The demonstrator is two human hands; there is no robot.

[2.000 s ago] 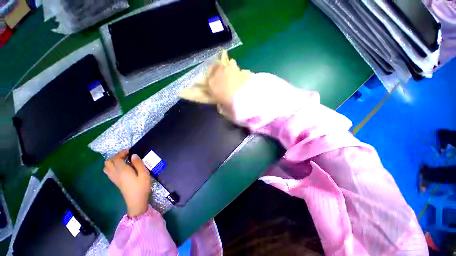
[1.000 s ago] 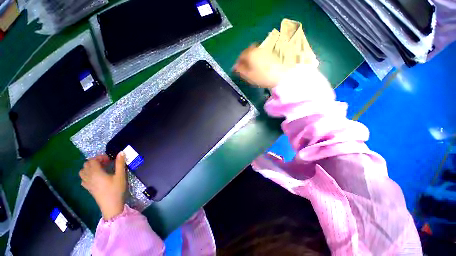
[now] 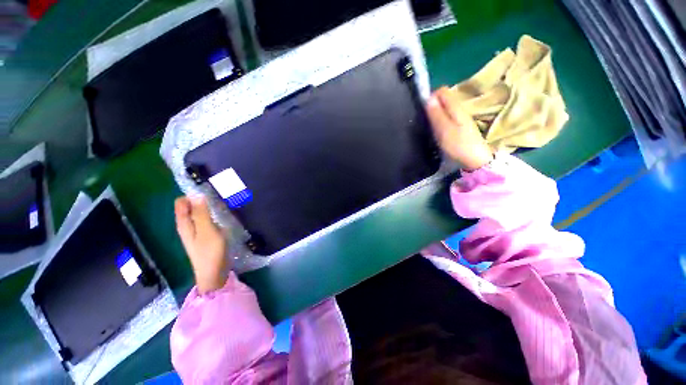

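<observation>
A black panel (image 3: 323,158) lies on a silvery foam sheet (image 3: 226,120) above the green table, with a white-and-blue label (image 3: 229,188) near its left end. My left hand (image 3: 201,242) grips the left edge of the sheet and panel, and my right hand (image 3: 457,129) grips the right edge. The fingers under the sheet are hidden. A crumpled yellow-tan cloth (image 3: 519,98) lies on the table just beyond my right hand.
Other black panels on foam lie at the upper left (image 3: 162,83), lower left (image 3: 98,282), far left (image 3: 21,207) and top (image 3: 323,19). A layered stack (image 3: 639,68) stands at the upper right. The blue floor (image 3: 617,241) shows beyond the table's edge (image 3: 594,154).
My right hand has let go of the cloth and taken hold of the right edge of the foam and panel. The panel and its sheet look larger and are turned a little.
</observation>
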